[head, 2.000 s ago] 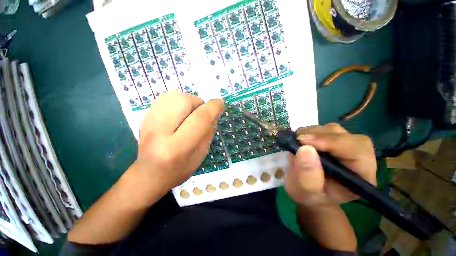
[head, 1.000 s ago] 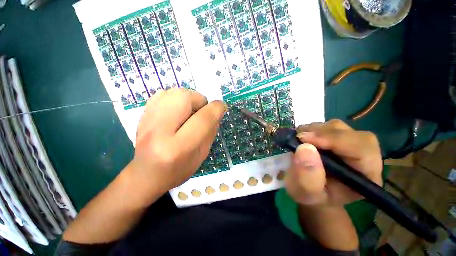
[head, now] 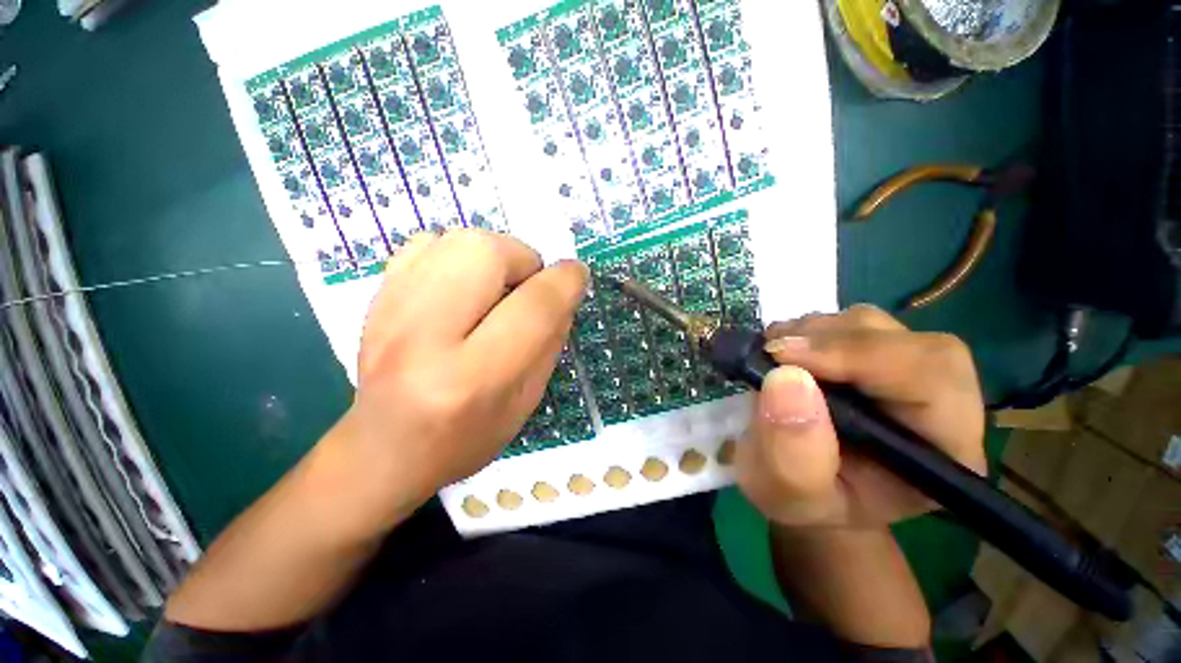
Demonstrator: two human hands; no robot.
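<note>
My right hand [head: 868,421] is closed around the black handle of a soldering iron [head: 926,473]. Its metal tip points up and left over the lower right PCB panel [head: 648,337], close to my left fingertips. My left hand [head: 460,343] has its fingers pinched just above that panel's upper left part. A thin solder wire [head: 168,276] runs from the left edge towards my left hand; its end between the fingers is hidden. More green panels [head: 635,117] lie on the white tray [head: 589,512], which has tan round holes along its near edge. My left hand covers part of the panels.
Stacked wavy-edged trays [head: 84,389] stand at the left. At the right, pliers with orange-brown handles [head: 958,259] lie open on the dark green mat [head: 246,389]. A round tin [head: 978,26] with silvery contents and a black box [head: 1107,168] are at the upper right. Cardboard [head: 1088,544] is at the lower right.
The view has shifted slightly against the bench. The solder wire now shows at the left, unlike two seconds ago. Both hands and the iron keep nearly the same place over the panel.
</note>
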